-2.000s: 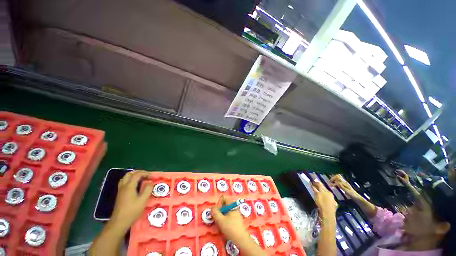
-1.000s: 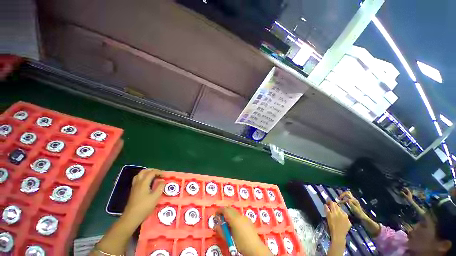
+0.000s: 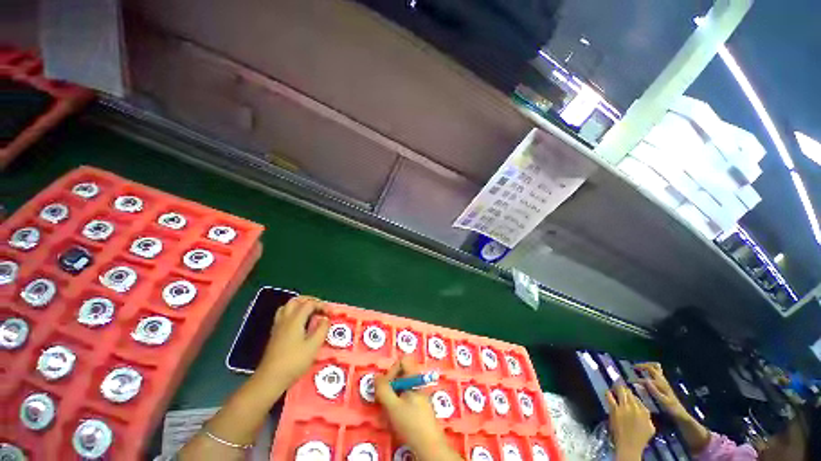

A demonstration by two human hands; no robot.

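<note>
The coral-red working tray lies in front of me, with silver-white ringed discs in its pockets, such as one disc. My left hand rests at its upper left corner, fingers apart, thumb over the tray. My right hand is over the second row, holding a teal-blue marker pen that sticks out to the right. Its fingertips are just right of a disc; the pocket beneath the hand is hidden.
A stacked coral-red tray of discs stands at left, one disc dark. A smartphone lies between the trays. A clear plastic bag is right of the working tray. A coworker's hands are over a black tray at right.
The view has swung left, so everything sits further right. The pen in my right hand pointed down one second ago and now lies sideways, and the hand has moved slightly left along the row.
</note>
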